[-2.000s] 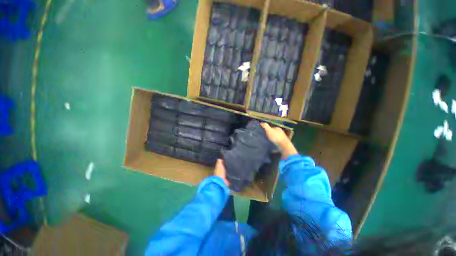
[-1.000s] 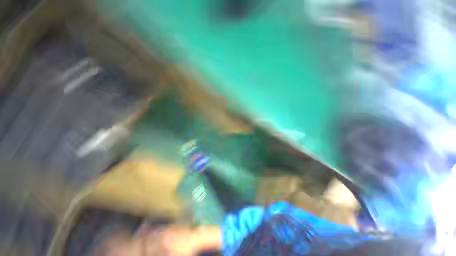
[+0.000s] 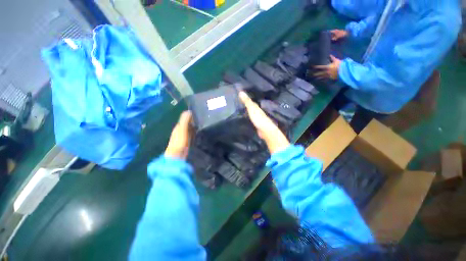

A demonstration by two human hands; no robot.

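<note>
My left hand (image 3: 179, 136) and my right hand (image 3: 257, 118) hold a dark block of wrapped packets (image 3: 214, 108) between them, one hand on each side. A white rectangular label shows on the block. It is held above a loose heap of black wrapped packets (image 3: 232, 165) on the green workbench (image 3: 158, 199). Whether it touches the heap is hard to tell. More packets (image 3: 273, 76) lie farther along the bench.
Another person in a blue smock (image 3: 403, 56) holds a dark packet bundle (image 3: 320, 48) at the upper right. An open carton (image 3: 401, 204) with dark packets stands right of the bench. Blue cloth (image 3: 102, 97) hangs at the left.
The view has turned from the floor cartons, through a blurred frame, to the workbench. My hands were on dark packets at a carton before; now they hold a labelled block over the bench.
</note>
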